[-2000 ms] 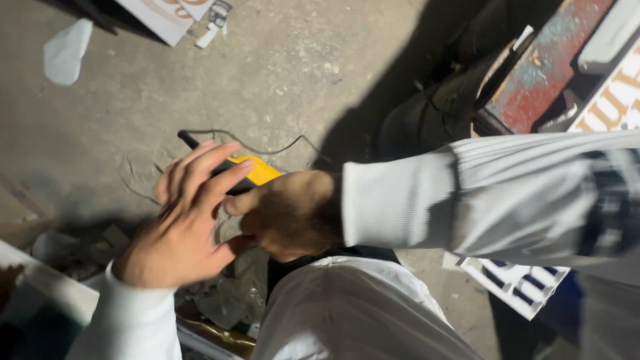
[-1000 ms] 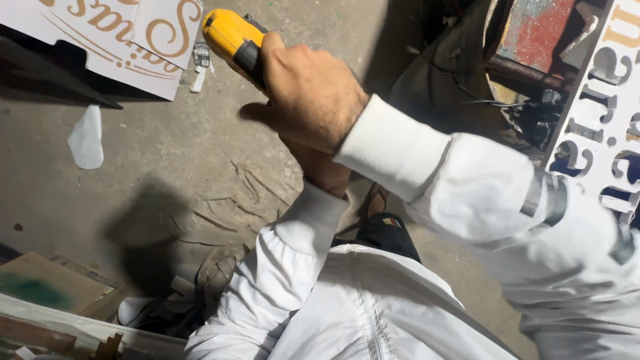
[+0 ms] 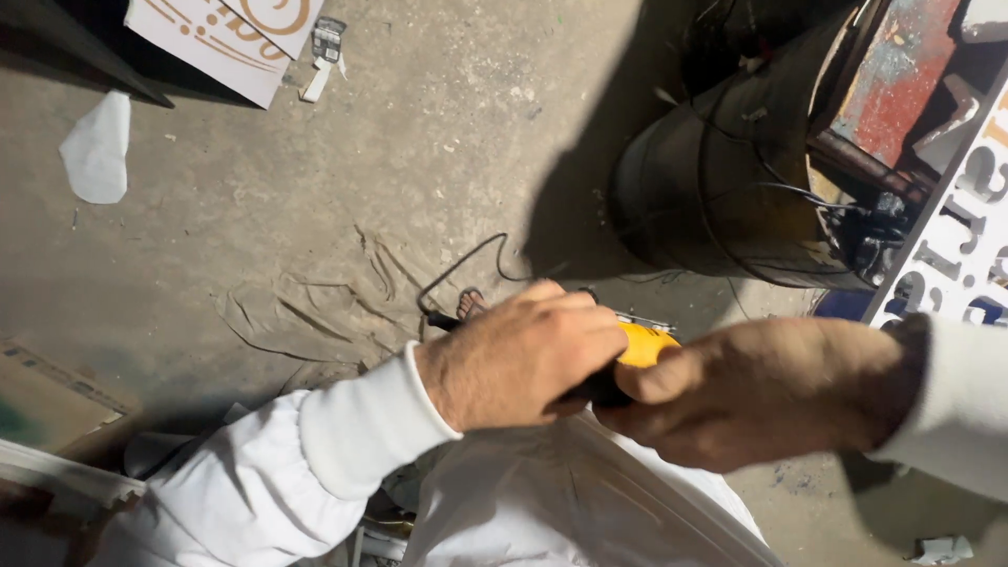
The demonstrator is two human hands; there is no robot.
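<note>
A yellow and black corded power tool (image 3: 647, 344) is held between my two hands, low in the centre of the view. My left hand (image 3: 531, 358) wraps around its black body from the left, back of the hand up. From the right, my right hand (image 3: 748, 390) grips the yellow part, thumb on top. Most of the tool is hidden by the fingers, so its exact kind cannot be told. A black cord (image 3: 461, 268) leaves its left end and loops over the concrete floor. Both wrists have white ribbed cuffs.
A dark metal drum (image 3: 709, 181) stands at right, with a red-painted metal piece (image 3: 902, 79) and cables on top. A white panel with cut-out letters (image 3: 957, 228) leans beside it. Crumpled sheeting (image 3: 315, 315) lies on the floor. A printed white board (image 3: 213, 39) is at upper left.
One second ago the tool was up at the upper centre; it is now lower and further right, between both hands. The cord has come into view.
</note>
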